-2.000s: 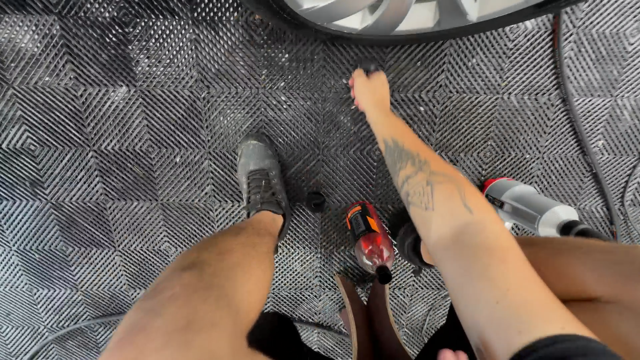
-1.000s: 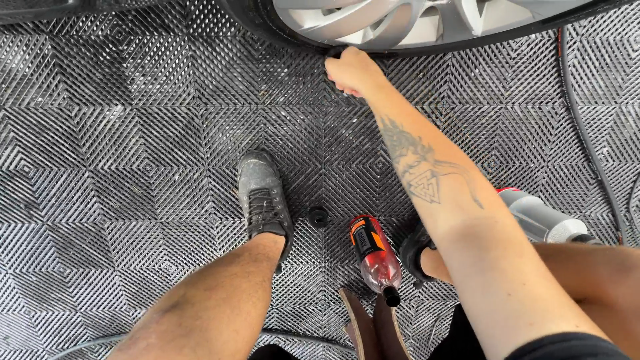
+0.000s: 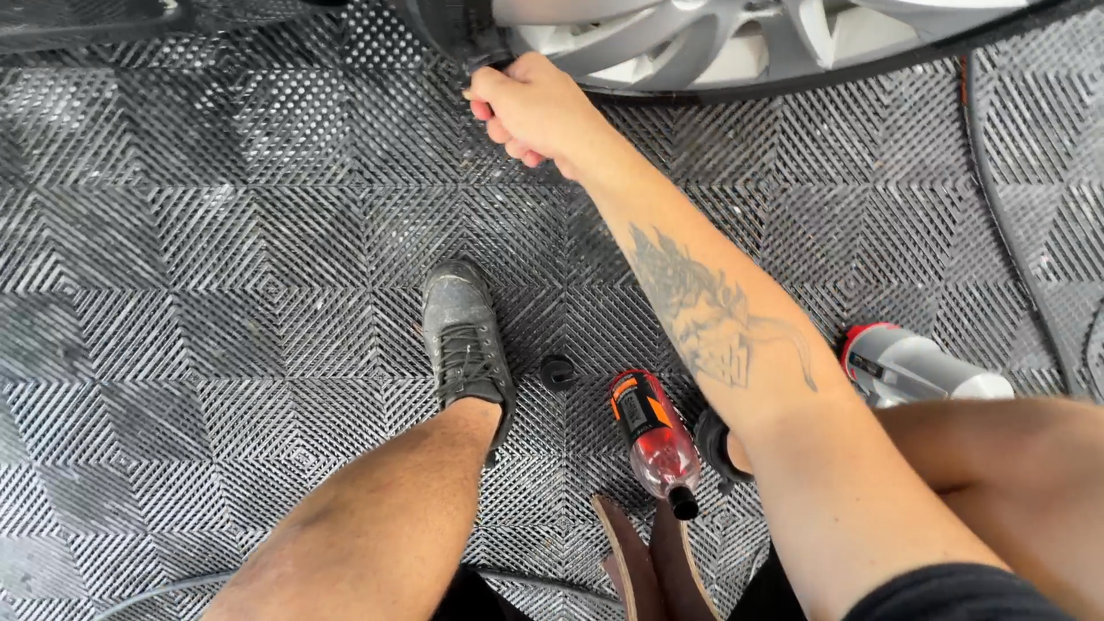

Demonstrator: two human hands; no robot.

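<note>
My right hand (image 3: 530, 108) is closed around a small dark object, mostly hidden by the fingers, against the black tire (image 3: 457, 30) beside the silver alloy wheel (image 3: 690, 43). What the object is, I cannot tell. My left hand is out of the picture. Between my legs, a clear plastic bottle (image 3: 657, 440) with red liquid and a black cap lies on the tiled floor. Left of it is a small round black piece (image 3: 557, 373) with a notch. The tattooed right forearm passes over the floor to the right of the bottle.
A grey bottle with a red base (image 3: 923, 366) lies beyond my right arm. A dark hose (image 3: 1000, 198) runs down the right side, and a cable (image 3: 172, 586) crosses the lower left. Brown curved panels (image 3: 634, 552) stand below the bottle. My shoe (image 3: 461, 332) rests on the ribbed floor tiles.
My right hand has moved from over the floor to the tire, then leftward along it. In the oldest frame, fingers of my left hand showed at the bottom edge; now they do not.
</note>
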